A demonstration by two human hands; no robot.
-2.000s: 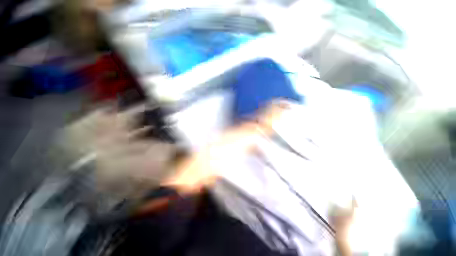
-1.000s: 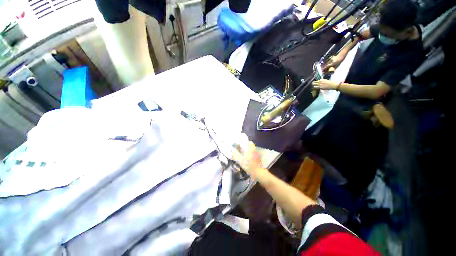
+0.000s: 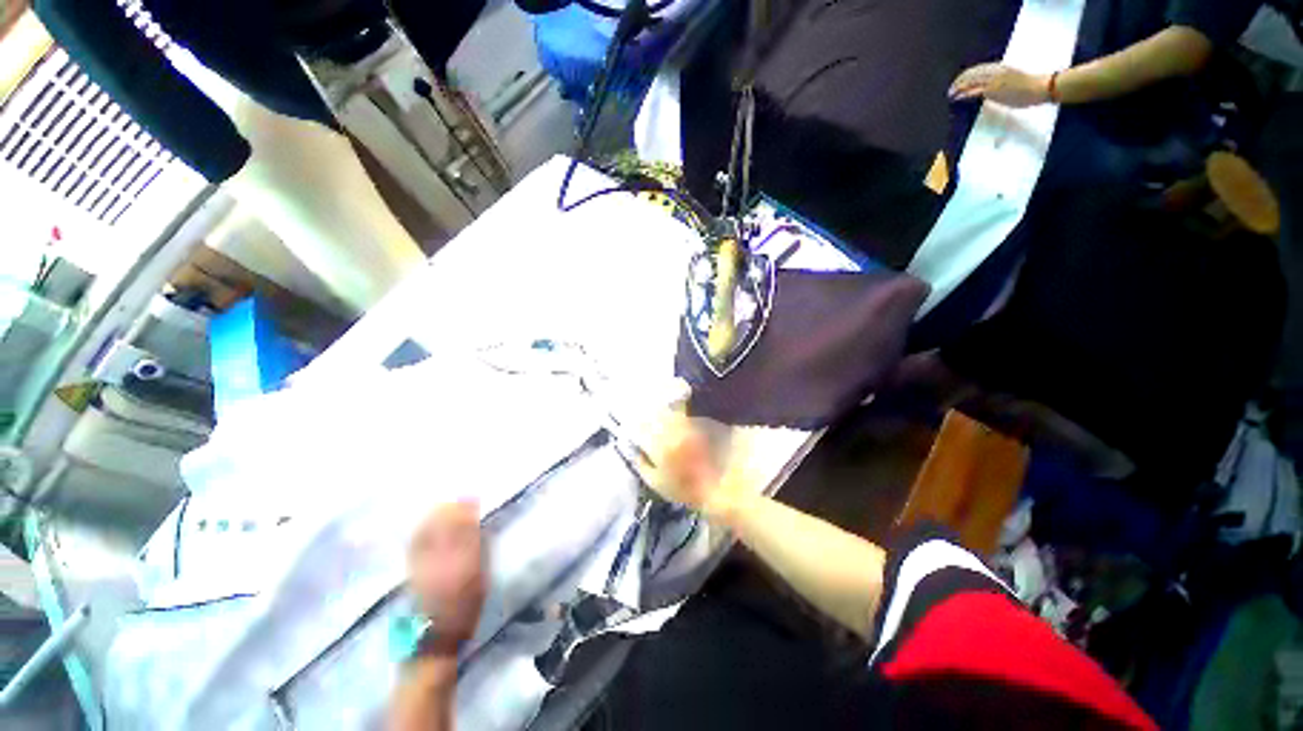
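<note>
The garment [image 3: 329, 528] lies with its white inner side up over the front and left of the table, with thin dark seam lines and checked pieces along its near right edge. My left hand [image 3: 449, 571] is blurred over the middle of the garment; its fingers cannot be made out. My right hand [image 3: 686, 454] is at the garment's right end, fingers blurred on the cloth; whether it grips the cloth cannot be told. The steam iron [image 3: 726, 307] with a tan handle stands on the dark rest pad [image 3: 829, 350], beyond my right hand, and no hand touches it.
The white table [image 3: 500, 271] extends behind the garment. A bright blue upright piece [image 3: 243, 350] stands at the back left. At the upper right another person's hand [image 3: 1005, 86] rests by pale cloth on a dark-covered table [image 3: 843, 114]. A brown box-like piece [image 3: 965, 479] is at the right.
The view has turned and shifted right. My left hand has come into view over the garment. My right hand stays at the garment's right end. The iron remains parked.
</note>
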